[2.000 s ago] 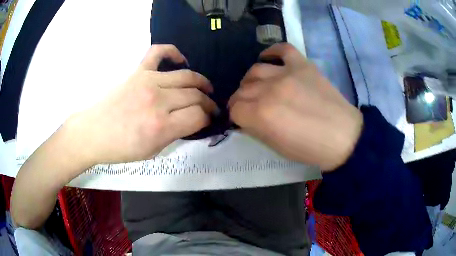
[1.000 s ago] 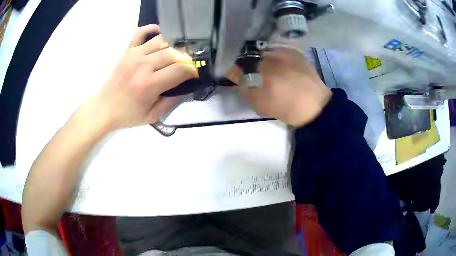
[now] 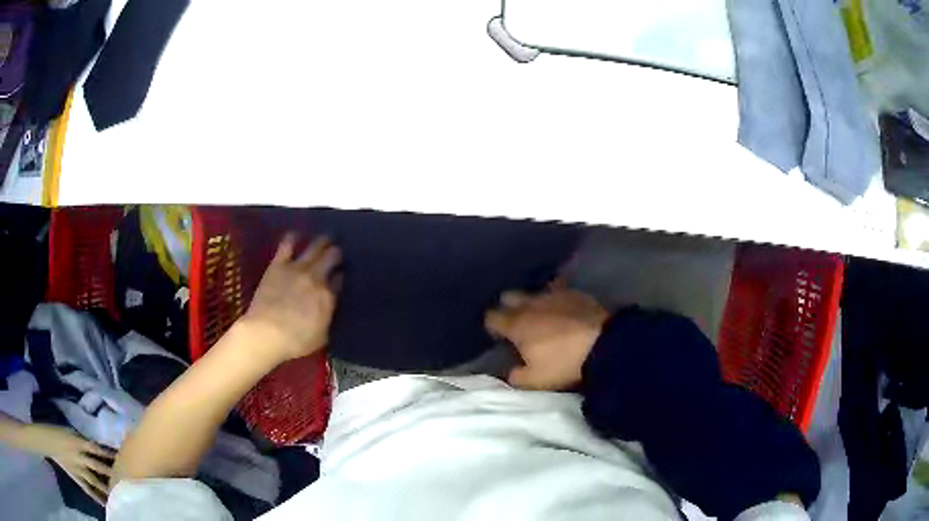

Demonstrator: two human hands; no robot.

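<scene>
A black cut panel (image 3: 428,290) lies on my lap below the table's front edge; its lower edge is rounded. My left hand (image 3: 295,295) is slightly blurred at the panel's left edge with its fingers spread; I cannot tell if it grips the cloth. My right hand (image 3: 550,331) is at the panel's right side, with its fingers closed on the cloth near the edge.
The white table (image 3: 336,132) spans the top, with the machine bed (image 3: 632,31). Grey-blue pieces (image 3: 830,122) lie right, a black pointed strip (image 3: 127,76) left. Red baskets (image 3: 209,275) (image 3: 784,315) flank my lap. Another person's hand (image 3: 76,453) is lower left.
The view has tilted down, and the machine head is out of view. Both hands have moved from under the machine head down to my lap, where the black panel now lies.
</scene>
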